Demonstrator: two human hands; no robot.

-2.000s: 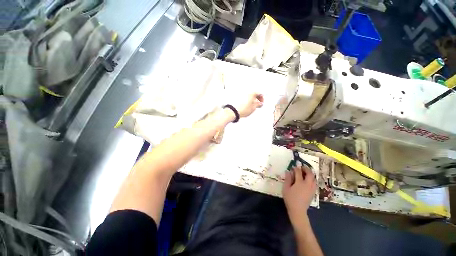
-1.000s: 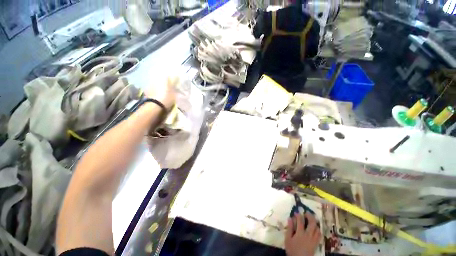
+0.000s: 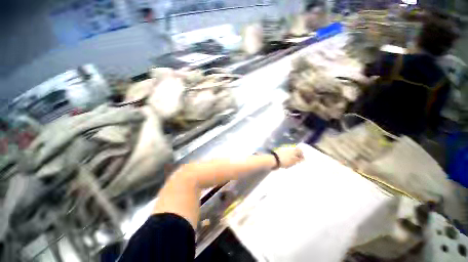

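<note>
My left hand is at the far left corner of the white machine table. Its fingers look curled, but blur hides whether they hold anything. My right hand is out of the picture. Cream canvas bags with thin yellow edges lie beyond the table at the right. Part of the off-white sewing machine head shows at the lower right edge, cut off by the frame. The needle area and the snips are not in view.
Grey-beige bag heaps fill the left side. A shiny metal worktop runs diagonally beside the table. Another bag heap lies at its far end. A person in dark clothes is at the upper right, near a blue bin.
The view has swung left and up. My left hand has moved from the cream bag over the metal worktop to the table corner. My right hand, the snips and the yellow tape have left view.
</note>
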